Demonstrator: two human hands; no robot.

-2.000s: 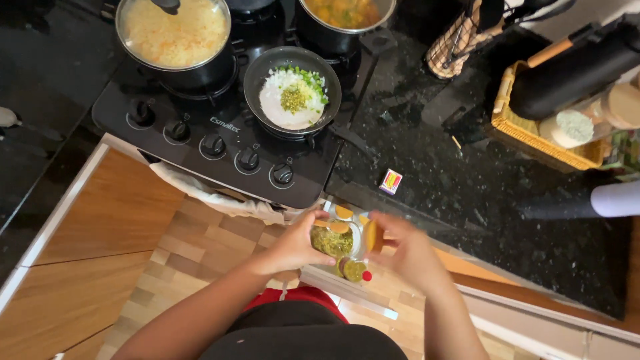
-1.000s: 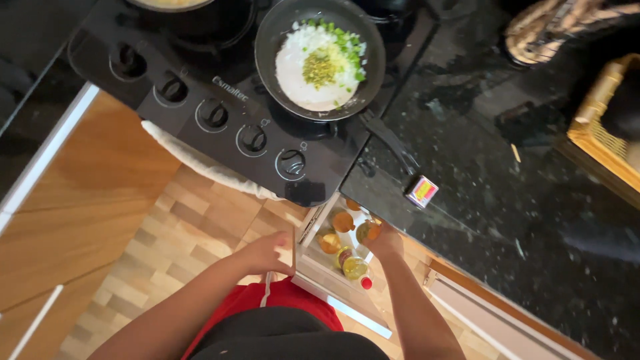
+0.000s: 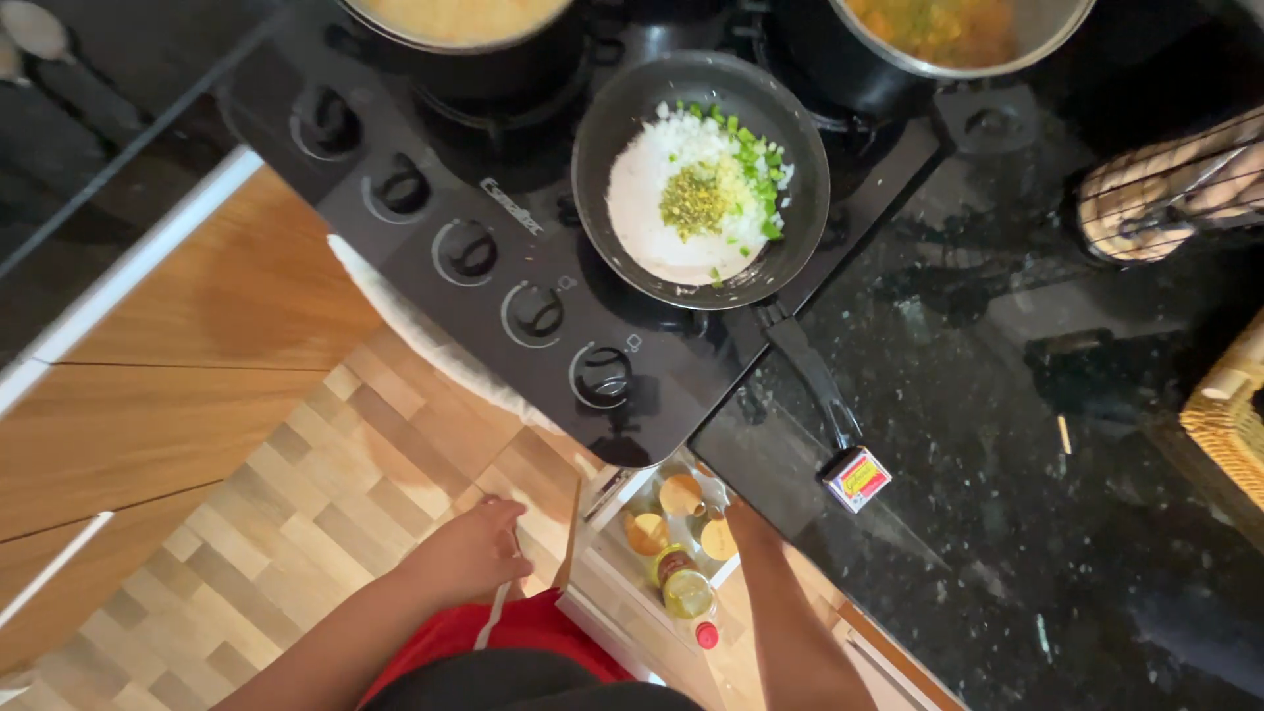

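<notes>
My left hand [image 3: 486,553] is beside the open drawer [image 3: 632,592], its fingers curled and nothing visible in them. My right forearm [image 3: 790,612] reaches down to the drawer's right side; the hand is mostly hidden under the counter edge, so what it holds does not show. Several jars with round wooden-looking lids [image 3: 648,533] stand in the drawer, near a bottle of yellowish liquid [image 3: 685,585] with a red cap. On the stove, a black frying pan [image 3: 632,247] holds a pale powder or cream, chopped white and green pieces and a heap of dried herbs.
The gas stove's knobs [image 3: 602,375] face me. Two pots, one with a yellowish food [image 3: 454,15] and one with orange-green food [image 3: 933,30], stand behind the pan. A matchbox [image 3: 857,480] lies by the pan handle, a wire-wrapped holder [image 3: 1175,188] and a wicker basket [image 3: 1229,415] farther right.
Two seconds ago both hands were together over the drawer around a jar of green herbs. They have since parted, my left hand moving left and my right hand going down into the drawer area.
</notes>
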